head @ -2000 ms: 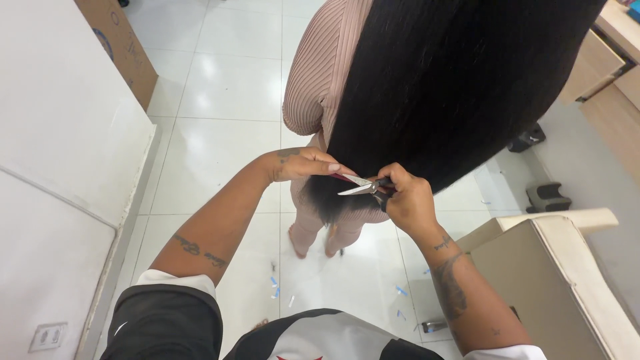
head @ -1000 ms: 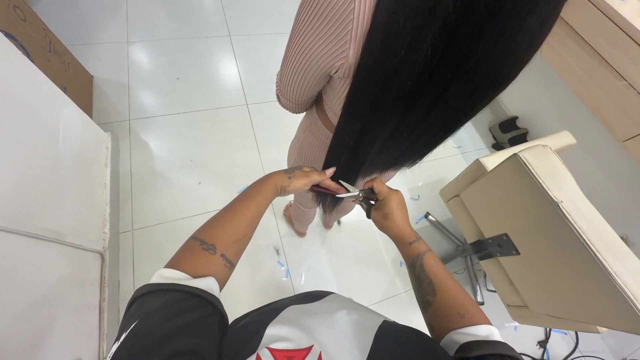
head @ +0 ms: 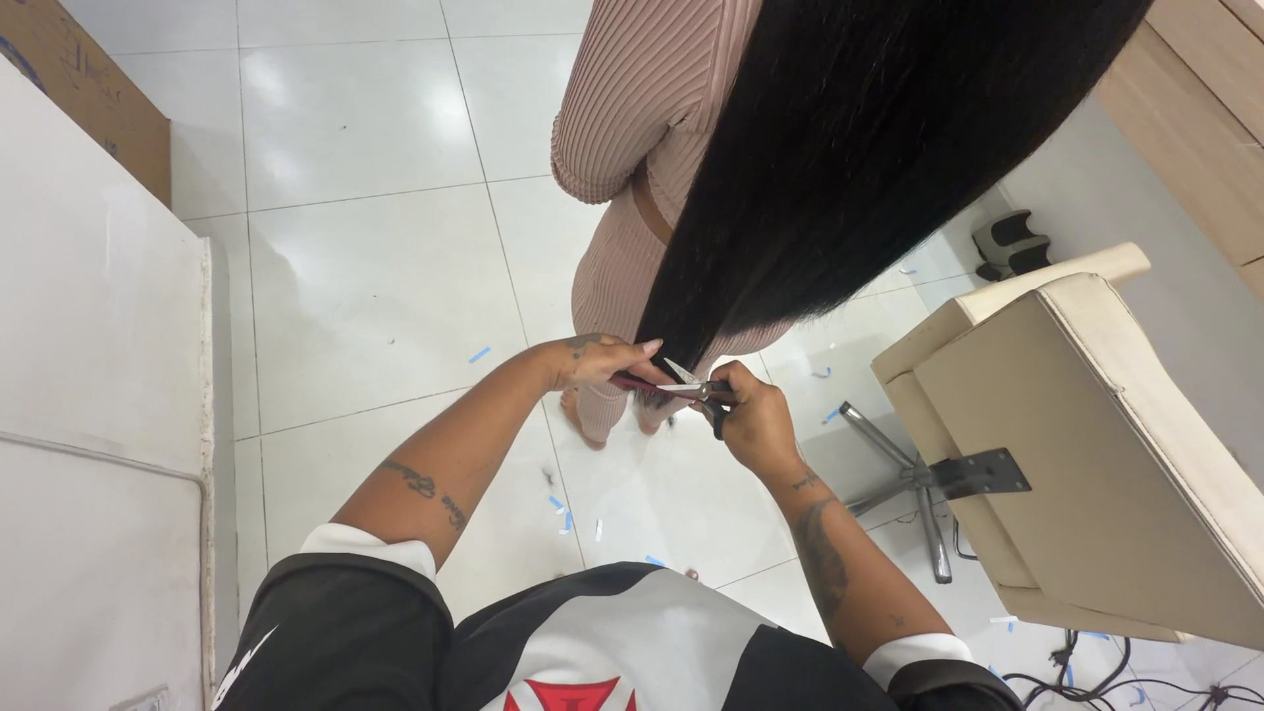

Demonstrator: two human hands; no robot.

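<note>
Long straight black hair (head: 839,148) hangs down the back of a person in a pink ribbed outfit (head: 632,118). Near its lower tip, my left hand (head: 604,361) grips a dark red comb (head: 642,383), which lies across the hair ends. My right hand (head: 755,415) holds hair-cutting scissors (head: 696,386) with black handles; their blades are parted and point left, at the hair ends beside my left fingers. Whether hair lies between the blades is too small to tell.
A cream salon chair (head: 1106,444) with a metal base (head: 913,479) stands at right, black cables (head: 1096,681) below it. A white cabinet (head: 99,346) and a cardboard box (head: 99,99) are at left. Blue and white scraps dot the tiled floor (head: 375,296).
The view has shifted, showing more of the chair than two seconds ago. Both hands stay at the hair ends, with the scissors still in my right hand.
</note>
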